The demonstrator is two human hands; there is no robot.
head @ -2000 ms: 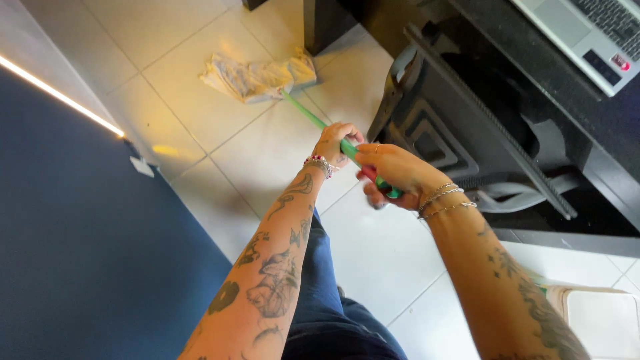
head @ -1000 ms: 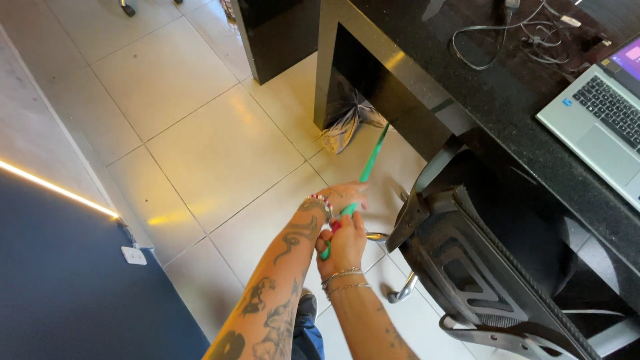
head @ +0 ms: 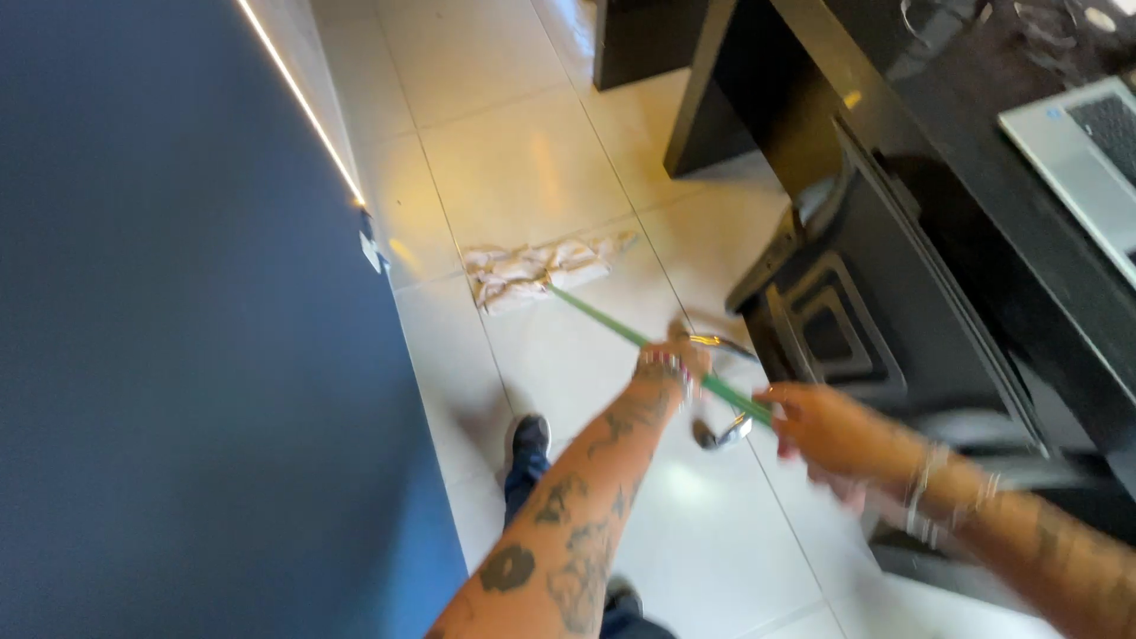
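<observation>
A long green pole (head: 599,317) slants from the lower right to a bunched pale cloth (head: 546,271) lying on the tiled floor. My left hand (head: 679,355) is closed around the middle of the pole. Nearer its upper end, my right hand (head: 812,426) grips the pole and is blurred; part of its fingers is hard to make out. The cloth covers whatever head the pole has, and it crosses a tile joint.
On the right, a black office chair (head: 834,324) with metal legs stands against a black desk (head: 967,142) bearing a laptop (head: 1078,160). A dark blue panel (head: 204,337) with a light strip fills the left. My shoes (head: 531,435) are on the tiles below.
The cloth was by the desk leg a second ago and now lies out on the tiles, nearer the blue panel. My hands, close together before, are now apart along the pole. The view has turned.
</observation>
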